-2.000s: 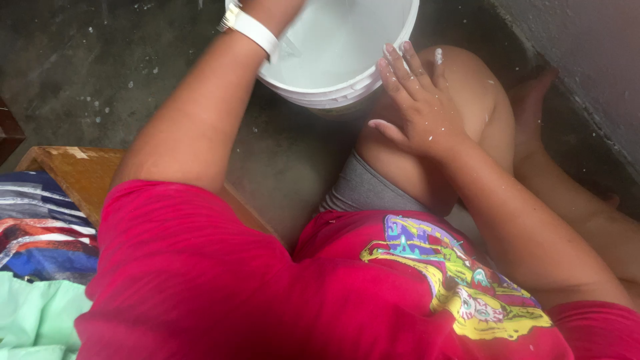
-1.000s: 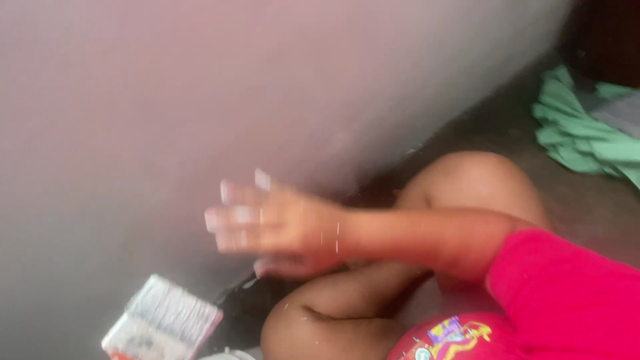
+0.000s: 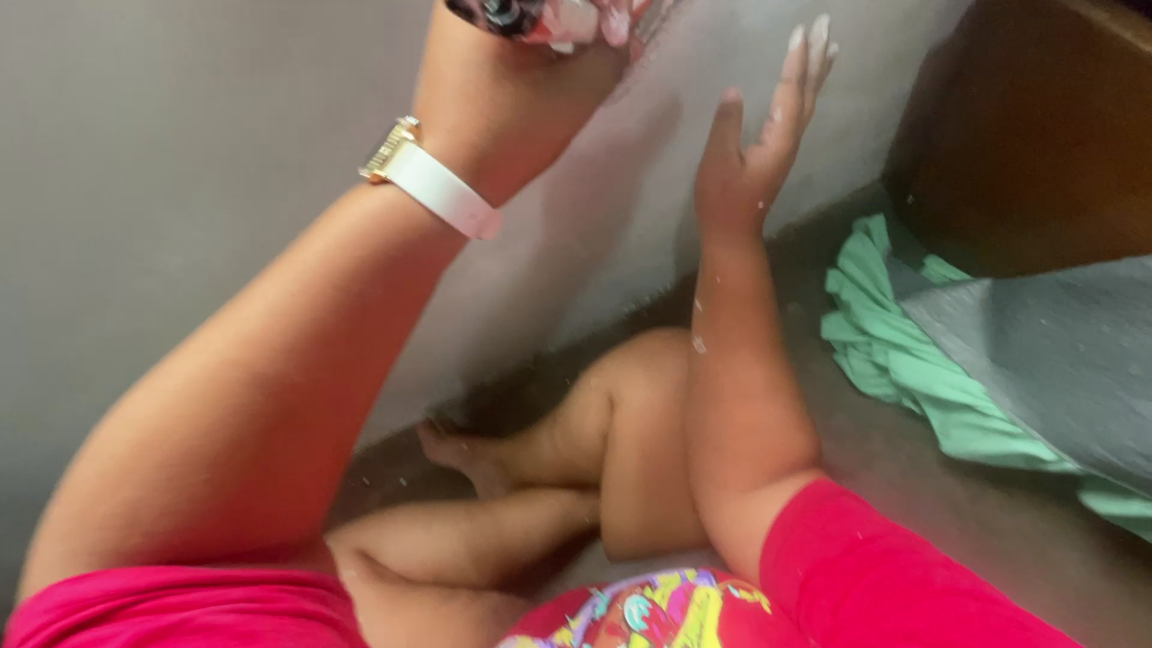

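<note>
My left hand, with a white-strapped gold watch at the wrist, is raised against the view of the grey wall. Its fingers are closed on a red and black object, blurred and partly cut off by the top edge; its exact kind cannot be told. White smears mark those fingers. My right hand is held up at the right, fingers extended and holding nothing, with white paint-like matter on its fingertips and specks on the forearm. Whether it touches the wall cannot be told.
My bent legs rest on the dark floor beside the wall's base. At the right, green cloth lies under a grey sheet-like item. A brown wooden piece of furniture stands behind them.
The view has swung from the white bucket to the wall. My left hand, at the bucket two seconds ago, is now raised with the red and black object. My right hand has left my leg.
</note>
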